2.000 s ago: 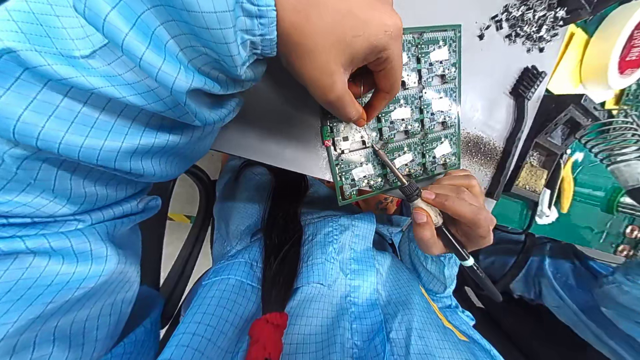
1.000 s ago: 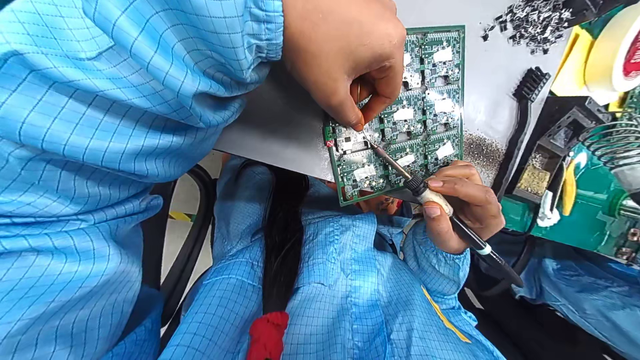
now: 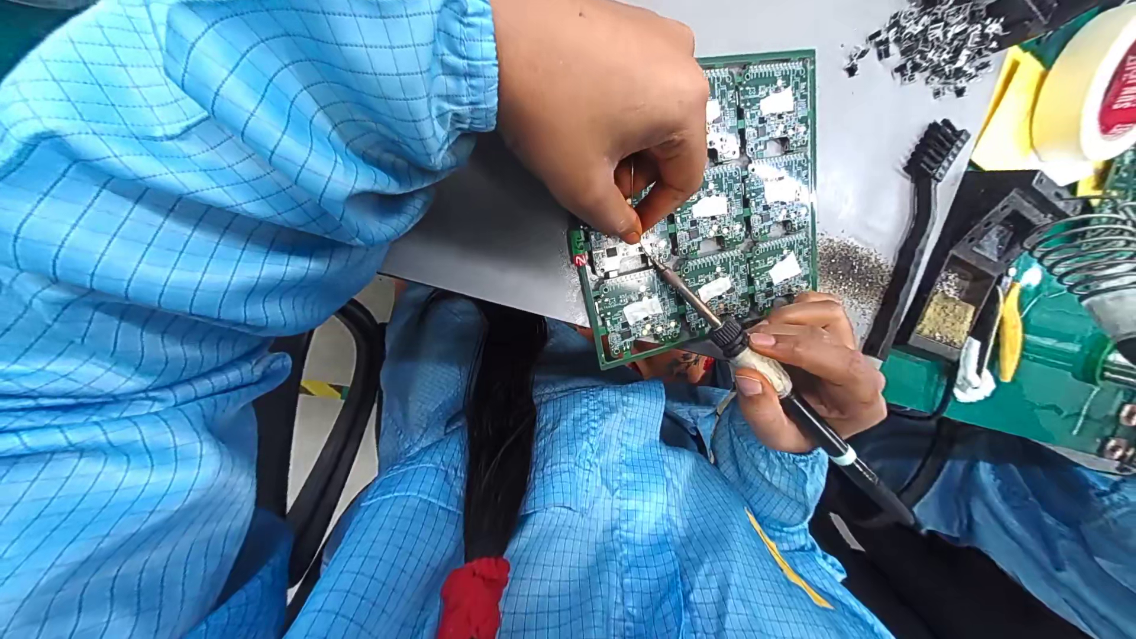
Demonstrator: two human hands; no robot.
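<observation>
A green panel of joined circuit boards [image 3: 710, 209], with white patches on several sections, lies on the grey work surface. Over its left part, my left hand [image 3: 612, 124] pinches a thin wire [image 3: 632, 177] between thumb and forefinger, the fingertips just above the board. My right hand [image 3: 808, 373], at the panel's lower right corner, grips a soldering iron [image 3: 825, 430] by its wrapped handle. The iron's tip [image 3: 652, 259] points up and left, close to my left fingertips; whether it touches the board or wire cannot be told.
Small black-and-silver parts [image 3: 941, 44] lie in a pile at the upper right. Below them are a black brush [image 3: 923, 195], a tape roll [image 3: 1078, 89], an iron stand's metal coil [image 3: 1087, 257] and a tray with a yellowish sponge [image 3: 945, 319]. Dark specks [image 3: 848, 271] lie beside the panel.
Compared with two seconds ago, my left fingertips and the iron's tip are closer together over the same part of the panel. Both hands keep their hold.
</observation>
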